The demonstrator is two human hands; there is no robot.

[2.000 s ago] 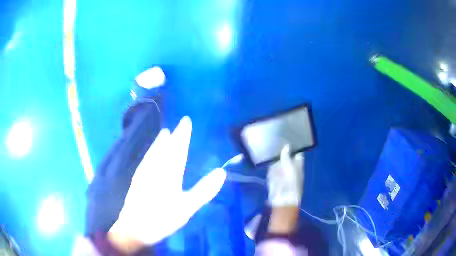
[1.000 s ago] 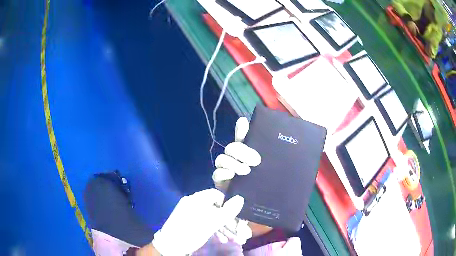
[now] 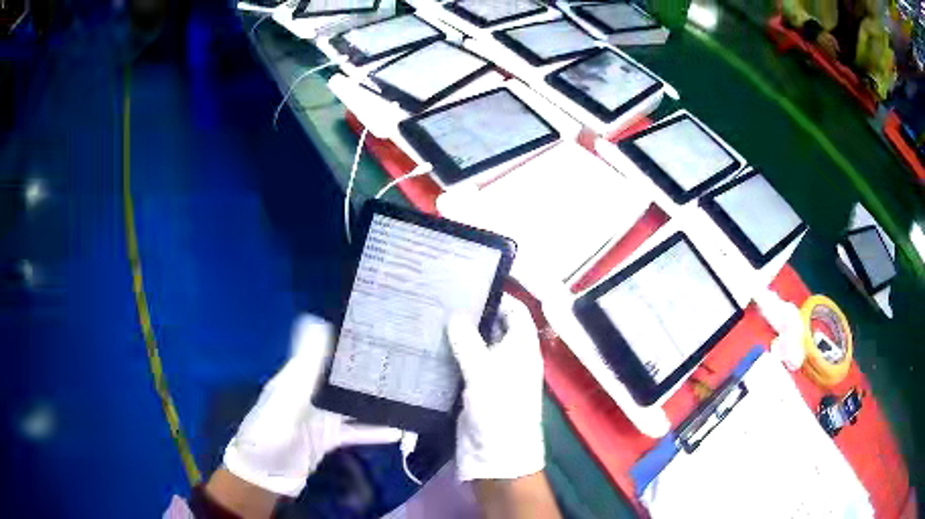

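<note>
A black-framed e-reader (image 3: 406, 314) is held up in front of me, screen towards me, showing lines of text and a table-like block. My left hand (image 3: 294, 416), in a white glove, holds its lower left corner. My right hand (image 3: 499, 395), also white-gloved, grips its lower right edge with the thumb over the screen. A thin white cord (image 3: 410, 456) hangs below the e-reader's bottom edge.
Rows of e-readers in white trays (image 3: 664, 314) lie on a red mat (image 3: 598, 436) over the green bench. At right are a blue-edged clipboard (image 3: 710, 416) with white sheets, yellow tape (image 3: 827, 340) and a small metal counter (image 3: 840, 411). People in yellow show far right.
The e-reader has turned from its dark back to its lit screen. My hands have spread to its two lower sides. The view has shifted, showing more of the bench and clipboard.
</note>
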